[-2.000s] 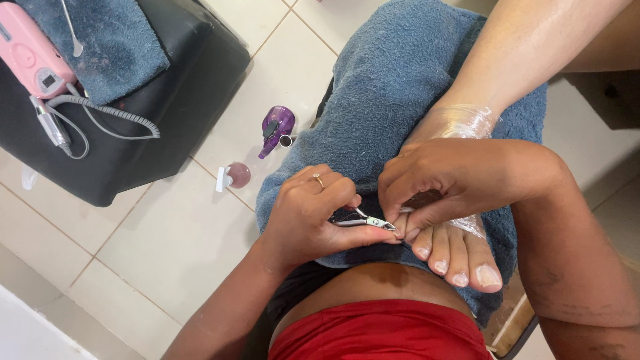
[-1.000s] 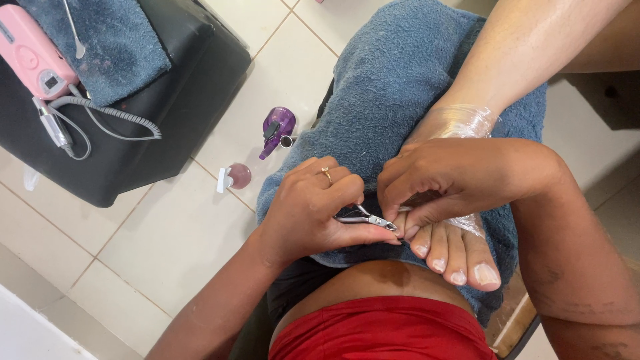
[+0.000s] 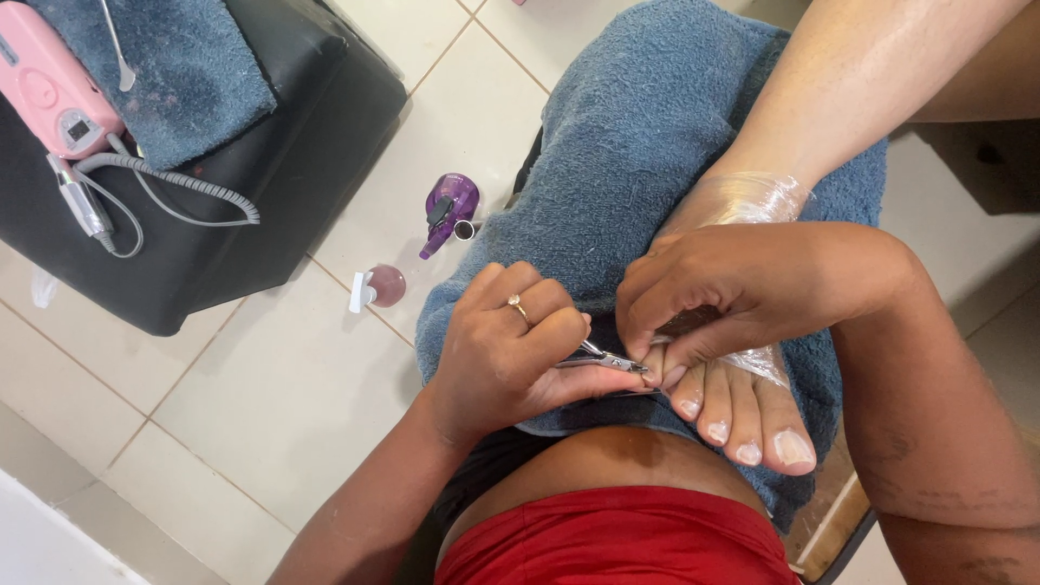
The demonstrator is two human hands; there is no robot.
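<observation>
My left hand [image 3: 520, 349], with a ring on one finger, holds metal cuticle nippers [image 3: 605, 357] whose jaws are at the smallest toe [image 3: 652, 364] of another person's foot. Thumb and fingers of my right hand [image 3: 715, 284] pinch that same toe from the other side. The foot's other toes [image 3: 731, 410] point toward me, with whitish residue on their nails. Clear plastic film [image 3: 751, 199] is wrapped around the ankle and midfoot. Beneath the foot a blue towel [image 3: 601, 187] covers my lap. The nippers' handles are mostly hidden in my left hand.
On a black padded stool [image 3: 325, 162] at upper left lie a pink electric nail drill unit [image 3: 53, 89], its handpiece [image 3: 85, 203] with coiled cord, a blue cloth [image 3: 195, 89] and a metal tool [image 3: 118, 53]. A purple spray bottle [image 3: 451, 203] and a pump bottle [image 3: 386, 286] stand on the tiled floor.
</observation>
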